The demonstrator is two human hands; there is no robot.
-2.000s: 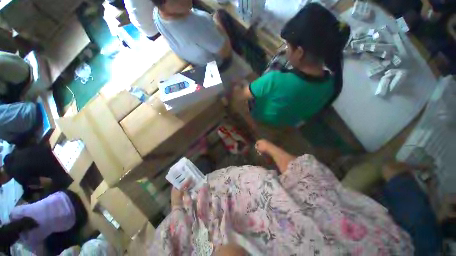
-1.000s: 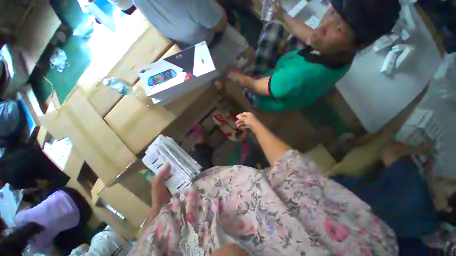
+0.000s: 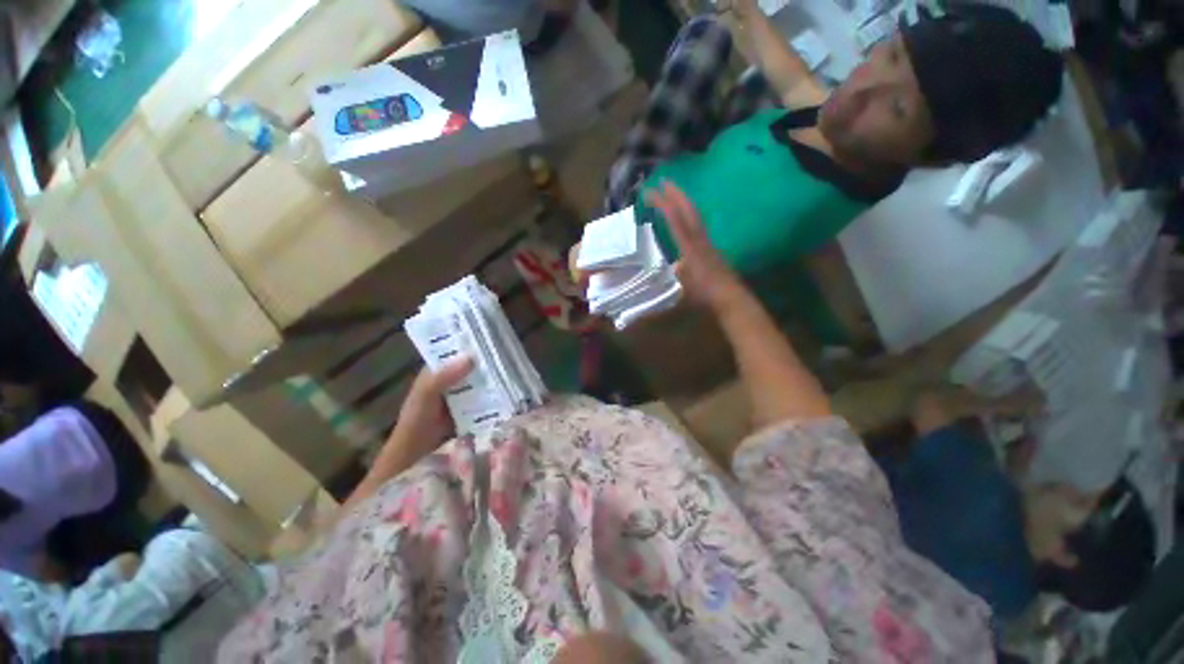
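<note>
My left hand (image 3: 435,396) is shut on a thick stack of thin white printed pieces (image 3: 483,344), held upright near my lap. A second, looser stack of white pieces (image 3: 630,272) is in the air to its right, its layers slightly fanned. Part of another hand shows at that stack's left edge. My right hand (image 3: 695,247) is at the stack's right side with its fingers extended. I cannot tell whether it touches the stack; its fingers are not closed around it.
A seated person in green (image 3: 766,188) faces me. Brown cartons (image 3: 312,234) at the left bear a printed product box (image 3: 435,110) and a clear bottle (image 3: 247,126). A white table (image 3: 935,266) with small boxes is at the right. Another person (image 3: 967,519) sits at lower right.
My right hand has moved up from empty space to beside the second stack, which has come into view. The person in green has turned towards me. My left hand still holds its stack.
</note>
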